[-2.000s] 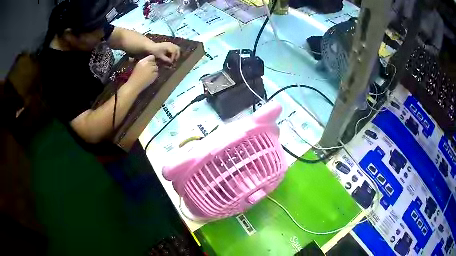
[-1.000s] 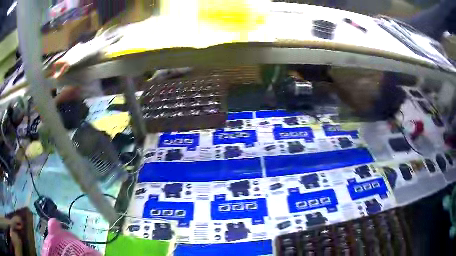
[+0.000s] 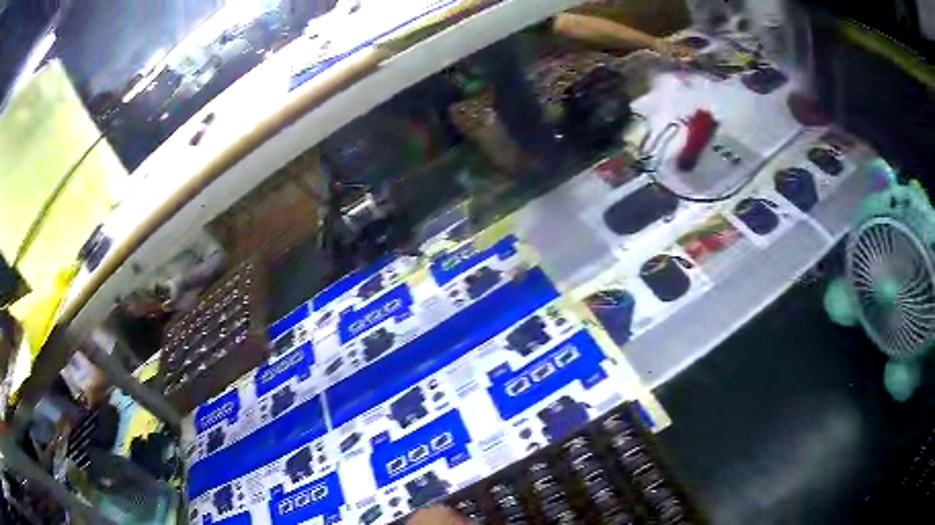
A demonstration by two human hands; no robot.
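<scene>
A dark brown partitioned tray [image 3: 574, 482] with shiny metallic parts in its cells lies at the near edge, cut off by the frame bottom. A small part of a hand, seemingly my left hand [image 3: 437, 516], shows at the bottom edge beside the tray's left end. Its fingers are cut off or unclear, so its grip cannot be told. My right hand is out of the picture. White sheets with blue bands and black product pictures [image 3: 441, 354] cover the bench behind the tray.
A second parts tray [image 3: 215, 333] stands at the far left of the sheets. A red-handled tool [image 3: 697, 139] with black cord lies at the upper right. A mint-green fan [image 3: 890, 279] is at the right. A raised shelf [image 3: 308, 97] crosses above; a person's arm [image 3: 605, 33] shows behind.
The view has swung from the pink fan and the seated person at left to the printed sheets and the right side. The mint-green fan and a bit of hand have come into view.
</scene>
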